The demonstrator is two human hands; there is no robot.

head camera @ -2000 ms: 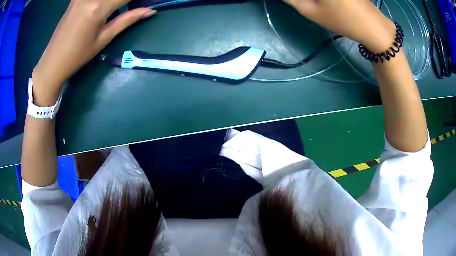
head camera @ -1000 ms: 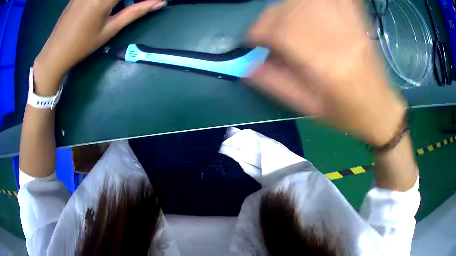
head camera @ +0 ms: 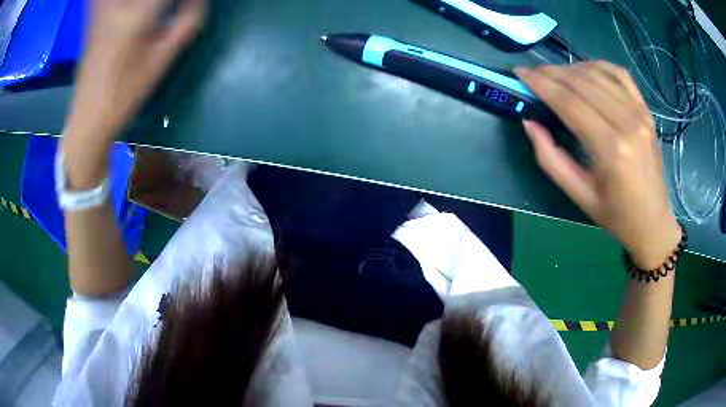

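A black and light-blue 3D pen point(head camera: 442, 73) lies across the bench with its nozzle tip pointing left and its display point(head camera: 497, 95) lit, reading about 190. My right hand point(head camera: 601, 143) grips its blunt rear end between thumb and fingers. A second 3D pen point(head camera: 509, 22) lies behind it at the top, with a black cable at its rear. My left hand point(head camera: 135, 48) is at the upper left, blurred and away from the pens; its fingertips are unclear and I cannot tell whether it holds anything.
Clear filament coils point(head camera: 691, 159) and thin black cables lie at the right. A blue tray point(head camera: 40, 44) is at the upper left. Below the bench edge are a blue floor bin point(head camera: 48, 187) and a brown cardboard box point(head camera: 163, 183). A tiny pale scrap point(head camera: 166, 122) lies near the front edge.
The view has turned and shifted. My right hand has closed on the rear of a pen, whose display side now shows. My left hand is lifted and blurred at the upper left.
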